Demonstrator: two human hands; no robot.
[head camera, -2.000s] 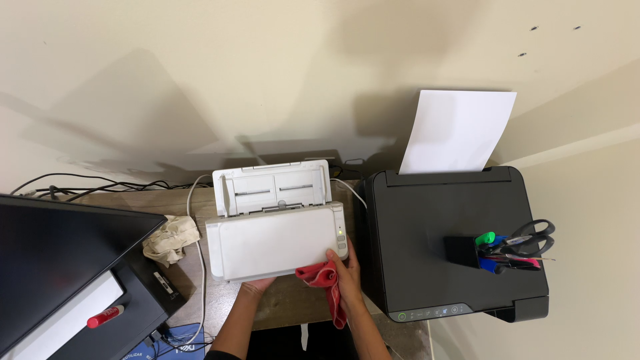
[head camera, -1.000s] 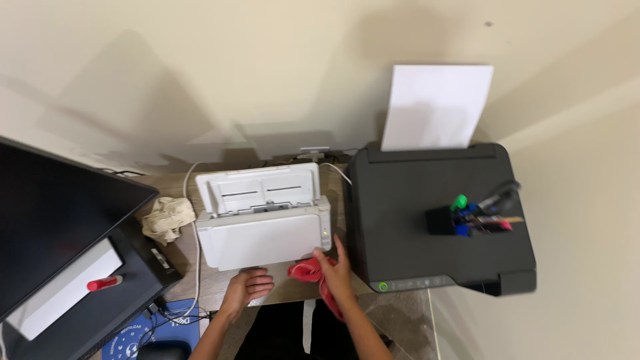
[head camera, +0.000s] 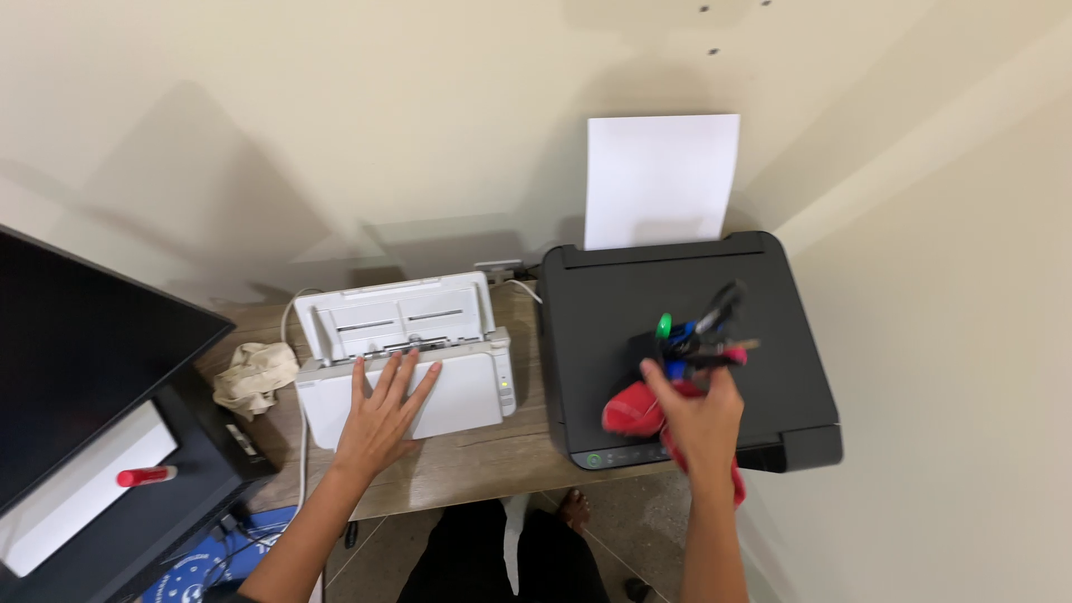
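Observation:
My left hand (head camera: 381, 419) lies with spread fingers on the front cover of a white document scanner (head camera: 461, 394), whose rear paper tray is raised. On the right, my right hand (head camera: 699, 410) grips a black pen holder (head camera: 645, 347) above the lid of a black printer (head camera: 595, 327). A red cloth (head camera: 634, 410) is bunched in that same hand and hangs down past the wrist. Pens and black-handled scissors (head camera: 720, 306) stick out of the holder, blurred. White paper (head camera: 662, 180) stands in the printer's rear feed.
A black monitor (head camera: 84, 352) stands at the left, above a black case (head camera: 201, 452) bearing a white sheet and a red marker (head camera: 146, 476). A cream cloth (head camera: 255, 378) and a white cable (head camera: 303, 452) lie left of the scanner. The wall is close behind.
My right hand has moved from the scanner's right corner to the pen holder, bringing the red cloth along. My left hand has come up from the scanner's front edge onto its cover.

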